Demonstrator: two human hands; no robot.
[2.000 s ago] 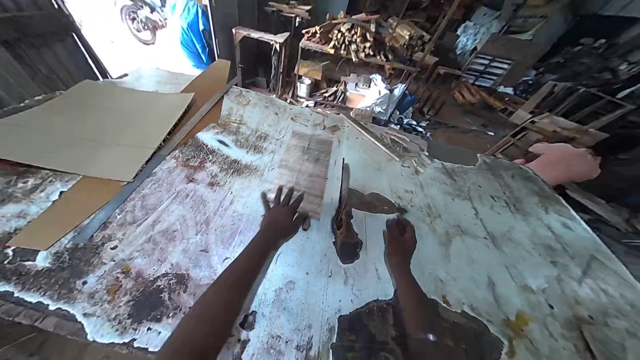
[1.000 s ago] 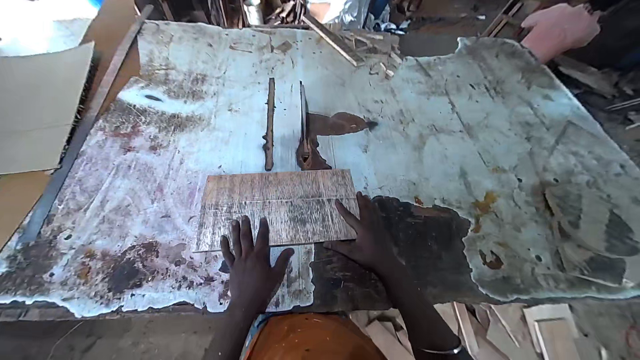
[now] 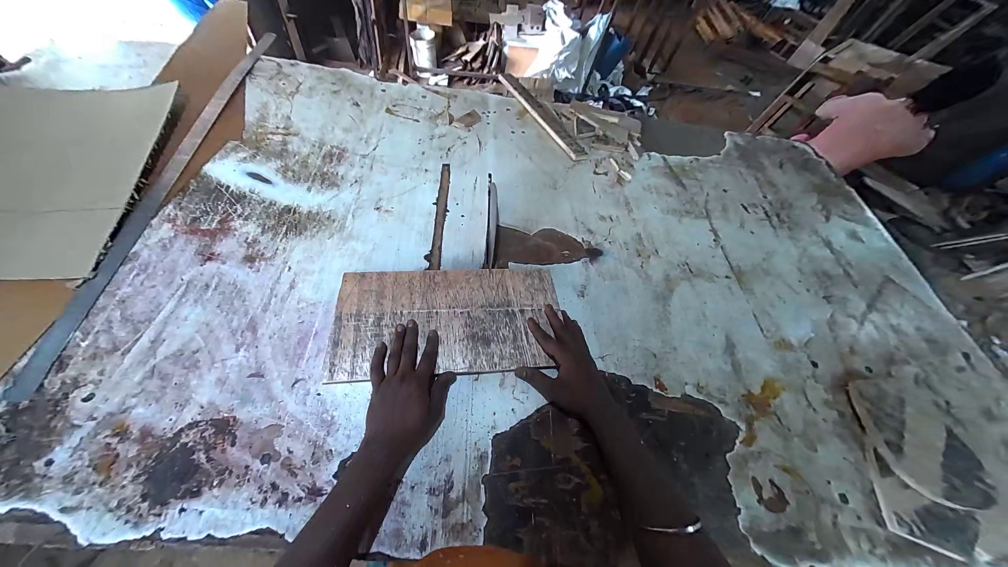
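A rectangular wooden board (image 3: 445,315) with a worn, streaked face lies flat on the worn table top (image 3: 669,299). My left hand (image 3: 405,394) rests on its near edge, left of the middle, fingers spread and pointing forward. At the near right corner, my right hand (image 3: 567,362) has its fingertips on the board and its thumb by the near edge. Just beyond the board's far edge, a thin saw blade (image 3: 492,220) stands up from the table. A narrow dark slot (image 3: 439,216) runs roughly parallel to it on the left.
Sheets of brown board (image 3: 71,173) and a long metal strip (image 3: 134,213) lie at the left. Wood offcuts (image 3: 551,122) sit at the far edge. Another person's hand (image 3: 874,130) is at the far right corner. A thin marked sheet (image 3: 937,472) lies near right.
The board, lengthwise away from me two seconds ago, now lies crosswise in front of the blade. My right hand has come onto it. Since one second ago, hands and board look much the same.
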